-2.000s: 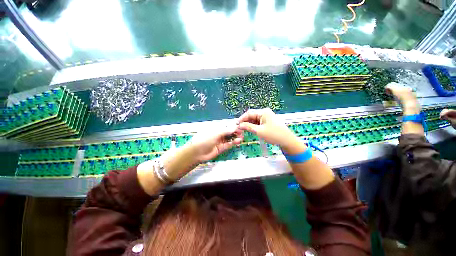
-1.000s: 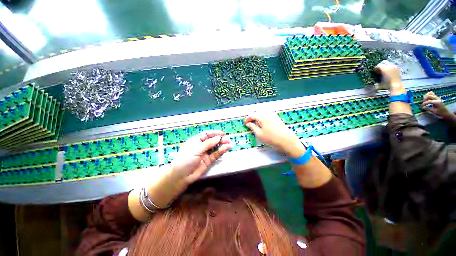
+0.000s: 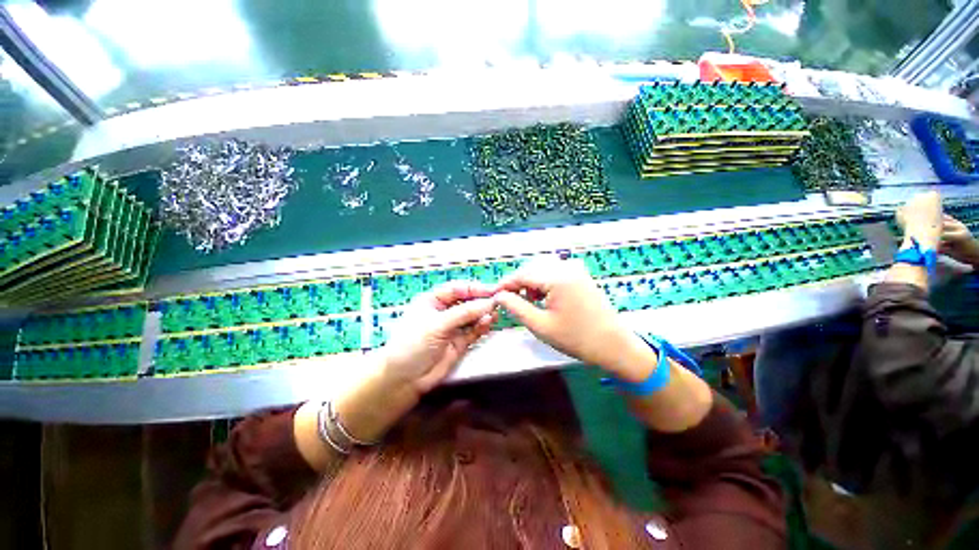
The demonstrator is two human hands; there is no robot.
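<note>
My left hand point(image 3: 435, 331) and my right hand point(image 3: 564, 306) meet at the fingertips above the circuit boards in the rails. The left fingers are curled around something small and dark, too small to make out. The right thumb and index finger are pinched against the left fingertips; whether they hold a part is hidden. Under and beside the hands lies a row of green circuit board panels point(image 3: 258, 322) with small blue parts. A heap of dark leaded components point(image 3: 540, 172) lies behind the hands, and a heap of silvery leaded components point(image 3: 225, 191) lies at the left.
Stacked board panels stand at the far left point(image 3: 70, 236) and at the back right point(image 3: 717, 124), with a red bin point(image 3: 738, 71) behind. A few silvery parts point(image 3: 413, 185) lie mid-shelf. At the right are another person's hands point(image 3: 920, 220) and a blue tray point(image 3: 945, 150).
A second ago my right hand was apart from my left, down at a board; now it has come back to touch the left fingertips. The neighbour's hand has moved from the dark heap toward the boards.
</note>
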